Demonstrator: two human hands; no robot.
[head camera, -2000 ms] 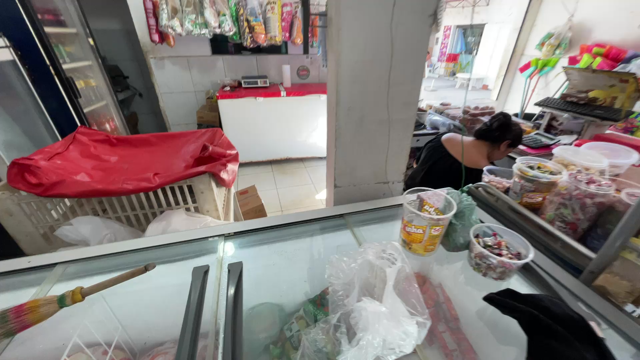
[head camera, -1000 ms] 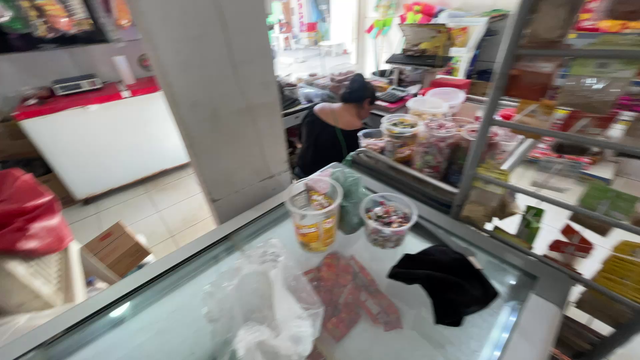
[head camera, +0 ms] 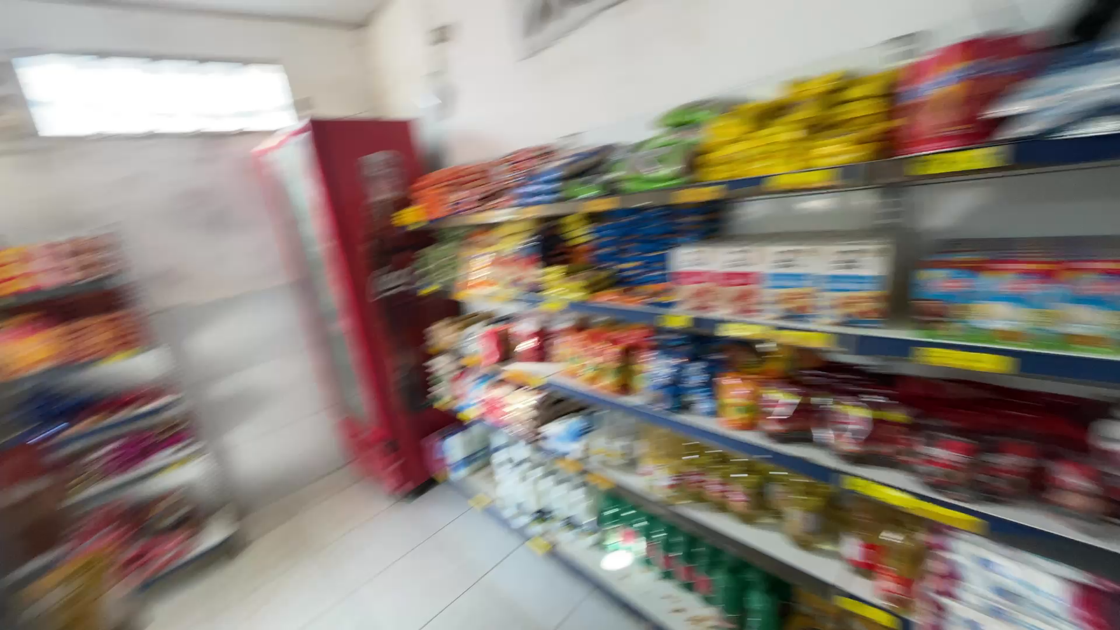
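Neither of my hands shows in the head view, so what they hold cannot be told. The view is blurred. On the right run long store shelves (head camera: 770, 455) with blue edges and yellow tags. Yellow packets (head camera: 796, 127) lie on the top shelf beside green, blue and orange ones. Below them stand white boxes (head camera: 783, 284) and blue packets (head camera: 647, 245). Lower down are dark red jars or tins (head camera: 949, 455), bottles with yellowish contents (head camera: 700, 464), and green bottles (head camera: 682, 547) near the floor.
A tall red refrigerator (head camera: 376, 306) stands in the back corner at the end of the shelves. Another shelf rack (head camera: 144, 455) with packets is on the left. Between them runs a light tiled floor (head camera: 385, 551). A bright window (head camera: 157, 94) is high on the back wall.
The view has swung far away from the glass-topped counter with tubs, plastic bag and black cloth. The seated person is out of view, and stocked shelves now fill the right.
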